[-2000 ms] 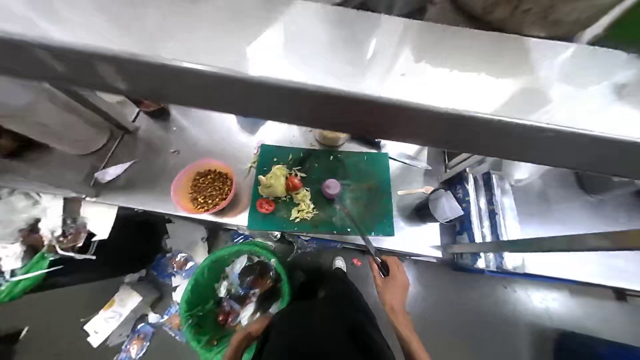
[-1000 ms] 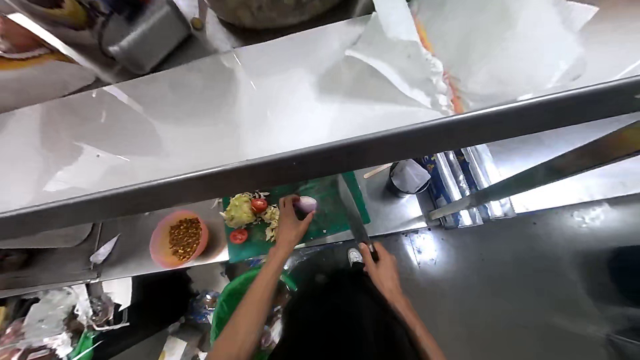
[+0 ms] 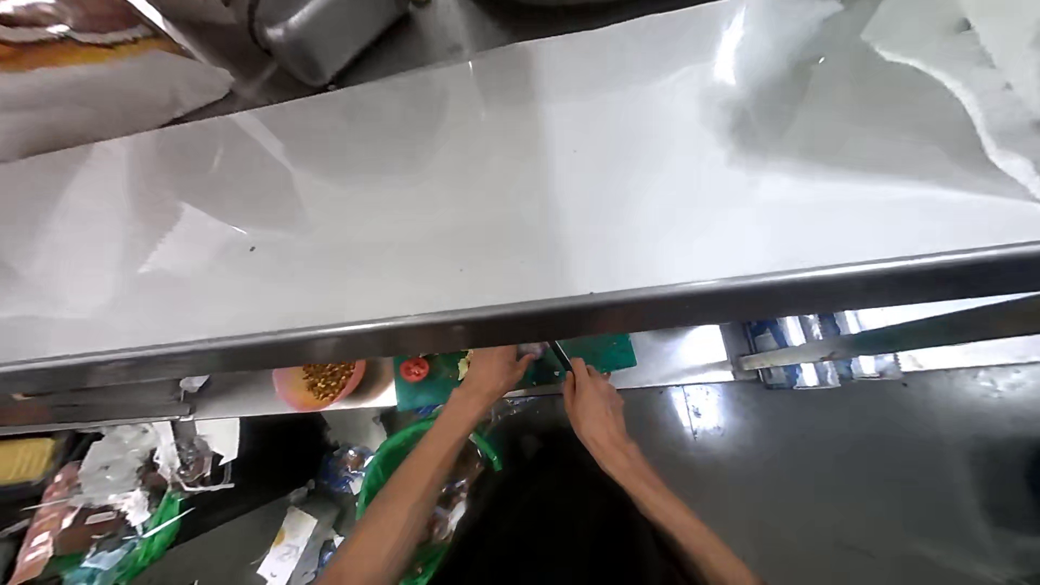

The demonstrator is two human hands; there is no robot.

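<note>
My left hand (image 3: 493,371) is on the green cutting board (image 3: 611,352), its fingers on a purple onion (image 3: 534,349) that shows only in part. My right hand (image 3: 591,396) grips the handle of a knife (image 3: 561,355); the blade runs up beside the onion and passes out of sight under the shelf edge. Left of my left hand lie a cut tomato piece (image 3: 414,370) and a little shredded pale green vegetable (image 3: 464,365). Further left stands a pink bowl (image 3: 288,388) with small brown-yellow pieces. The shelf hides the far part of the board.
A wide metal shelf (image 3: 520,187) crosses the view above the counter, its front edge over my fingers. Below the counter stands a bin with a green liner (image 3: 388,455), holding waste. Foil-like rolls (image 3: 804,349) and a slanting metal bar (image 3: 877,341) are at right. Litter lies lower left.
Two seconds ago the onion lay on the board and my left hand was low by the bin; one second ago that hand held it. The knife is now beside the onion. The view has shifted toward the shelf.
</note>
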